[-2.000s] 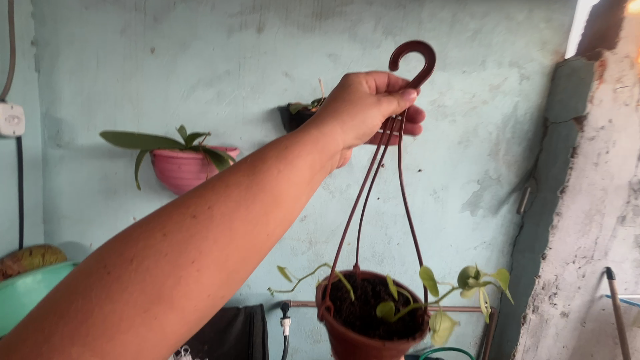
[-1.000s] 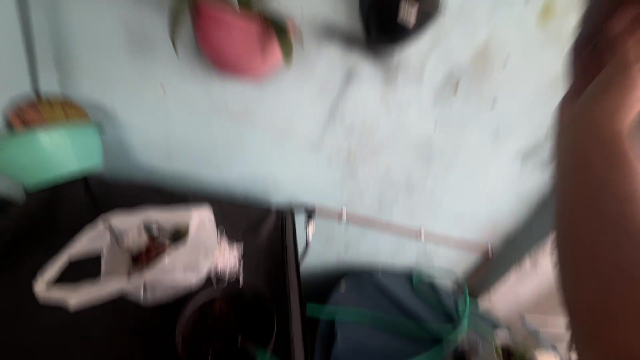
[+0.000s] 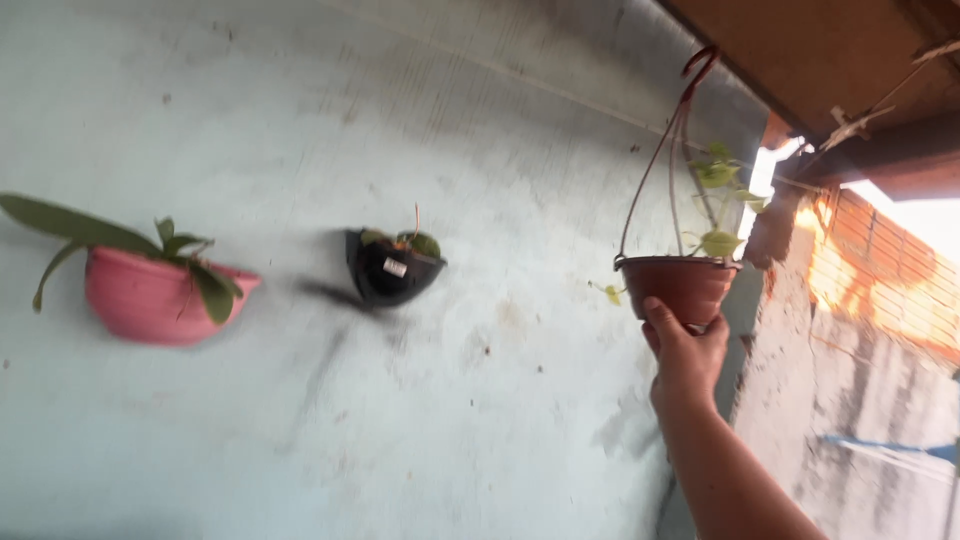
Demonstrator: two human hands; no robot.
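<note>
At the right, my right hand [image 3: 686, 360] grips the lower part of a reddish-brown plastic hanging pot [image 3: 675, 289] from below, thumb on the near side. The pot is roughly upright. Its thin hanger strands rise to a brown plastic hook [image 3: 699, 73] near the roof edge; whether the hook rests on anything, I cannot tell. A vine with light green leaves [image 3: 720, 244] stands up out of the pot among the strands, and a small sprig hangs at its left side. My left hand is out of view.
On the pale blue wall hang a pink half-round planter [image 3: 161, 300] with long-leaved greenery and a black planter [image 3: 394, 274] bearing a label. A brown roof panel [image 3: 810, 52] and wooden beam [image 3: 885, 154] run overhead right, above a rough wall [image 3: 787, 375].
Two seconds ago my left hand held the pot by its hook; now my right hand holds its lower part, with the pot higher beside the roof edge. The view has swung upward.
</note>
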